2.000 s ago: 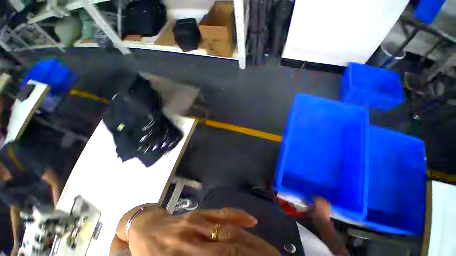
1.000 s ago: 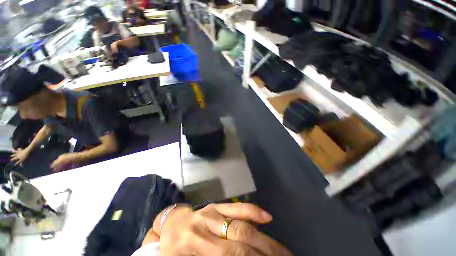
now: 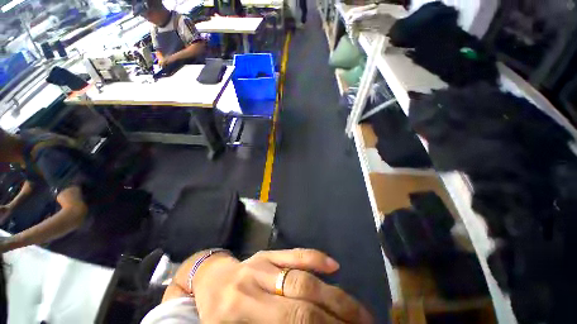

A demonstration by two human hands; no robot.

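My left hand (image 3: 272, 288) is large at the bottom centre, back of the hand up, with a ring and a bracelet. Its fingers point right, and the lower ones are cut off by the edge. Its palm side is hidden, so I cannot tell if it holds anything. My right hand is not in view. A black padded piece or stack (image 3: 202, 218) lies just beyond my left hand, on a pale surface. A large black fabric pile (image 3: 500, 139) covers the white shelf at the right.
A grey aisle (image 3: 316, 171) with a yellow line (image 3: 269, 168) runs ahead. Black items and brown cardboard fill the lower shelf (image 3: 373, 202). A blue crate (image 3: 256, 85) stands by a sewing table (image 3: 158, 93). One person sits close at left, another sits farther back.
The view has turned from the blue crates to the table, then along the aisle. The shelf pile is now closer on the right. My left hand keeps much the same pose; my right hand has left view.
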